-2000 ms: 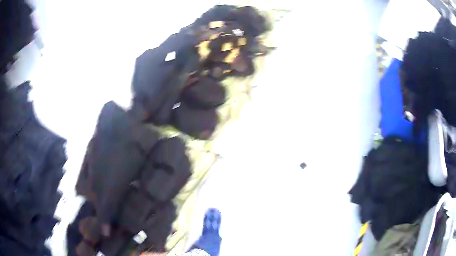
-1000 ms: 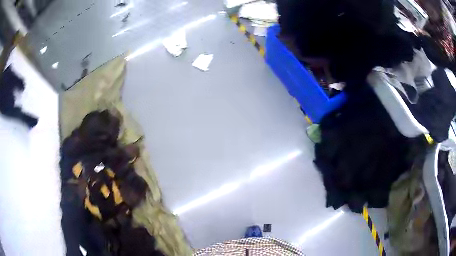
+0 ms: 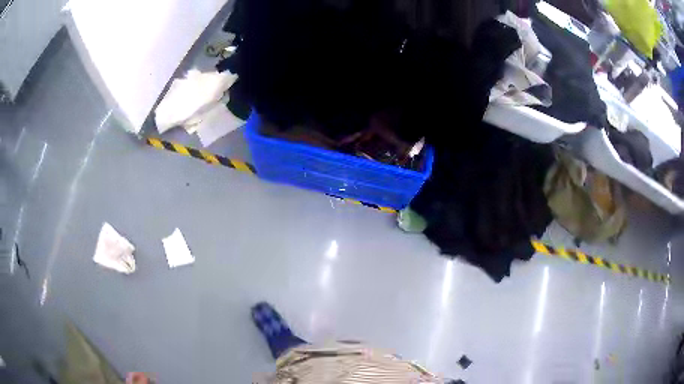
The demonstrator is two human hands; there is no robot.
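Observation:
No held thing shows. A blue plastic crate stands on the floor ahead, with dark and brownish cloth in it. A large heap of black cloth rises behind and over the crate, and more black cloth hangs to the floor at its right. A small pinkish patch, cut off by the bottom edge at the left, may be part of my left hand; its state cannot be told. My right hand is out of the picture.
White table corner at upper left, with pale cloth beside it. Two white scraps lie on the grey floor. Yellow-black tape crosses the floor. White table edges and khaki cloth are at right. My blue checked slipper shows below.
The view has turned right: the crate and black heap now lie ahead. The dark pile on khaki cloth has left the view, with only a khaki corner at bottom left.

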